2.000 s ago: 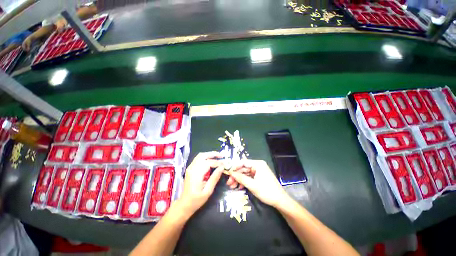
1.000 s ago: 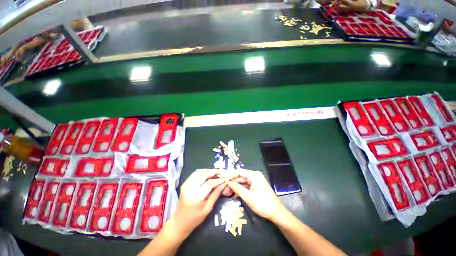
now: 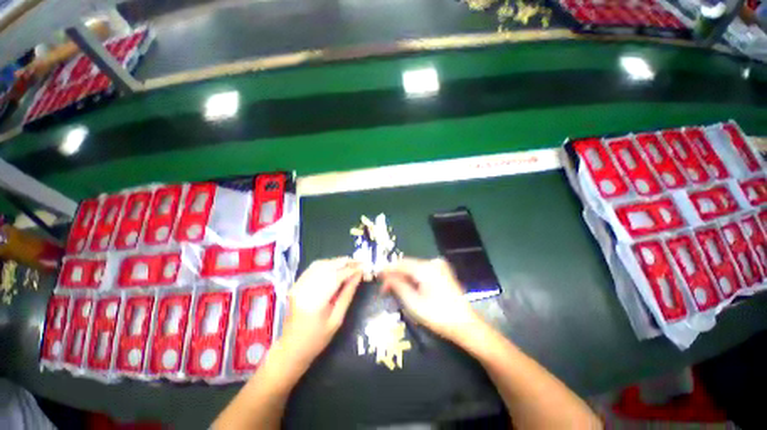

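Note:
Two loose piles of small pale parts lie on the dark green bench: a farther, whiter pile [image 3: 376, 238] and a nearer, yellower pile [image 3: 385, 339]. My left hand [image 3: 324, 290] is at the near edge of the farther pile, its fingers bent together. My right hand [image 3: 427, 294] is beside it, blurred, with its fingertips at the same pile. The fingertips hide whatever is between them, and I cannot tell what either hand holds. No red housing shows in my hands.
A black smartphone [image 3: 466, 253] lies right of my right hand. Liner-covered trays of red housings stand at the left [image 3: 160, 281] and right [image 3: 673, 227]. Beyond a white printed strip [image 3: 437, 171] runs a green belt [image 3: 353, 138]. Farther trays and pale parts lie beyond it.
My hands were pressed together between the piles; now the fingertips are slightly apart and my right hand is blurred. The view has shifted a little, and the far worker's hands at upper right are out of view.

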